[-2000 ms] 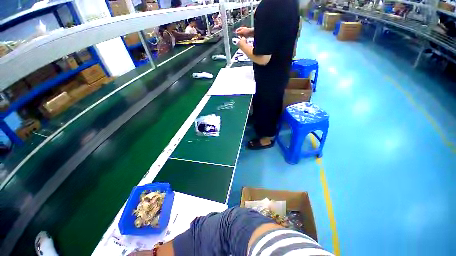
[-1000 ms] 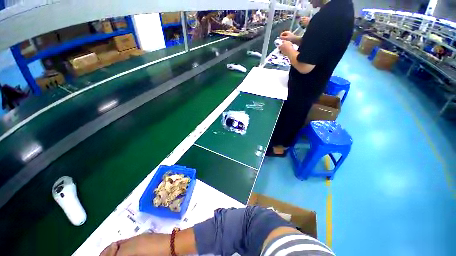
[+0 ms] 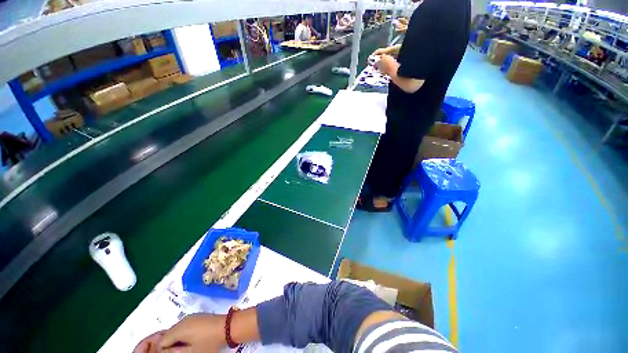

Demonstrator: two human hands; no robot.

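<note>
My right hand (image 3: 196, 332), with a red bead bracelet and grey sleeve, is low over the printed white paper (image 3: 272, 279). Its fingers are bent together at the bottom edge; whether they hold anything is hidden. A bit of skin at their left may be a fingertip of my left hand, mostly cut off. The blue tray (image 3: 197, 274) beyond my right hand holds a heap of gold-tan parts (image 3: 227, 262). A white handheld device (image 3: 113, 262) with a dark window lies on the green belt, left of the tray, apart from my hand.
Bagged dark parts (image 3: 315, 167) lie on the green bench, with a white sheet (image 3: 354, 110) beyond. A person in black (image 3: 430, 76) stands at the bench, hands on a white item. A blue stool (image 3: 447, 179) and an open carton (image 3: 413, 293) are at the right. More devices (image 3: 319, 90) are on the belt.
The view has turned. My right hand has come in from the bottom edge and shows more. The near belt device, cut off two seconds ago, is now fully visible and nearer the tray.
</note>
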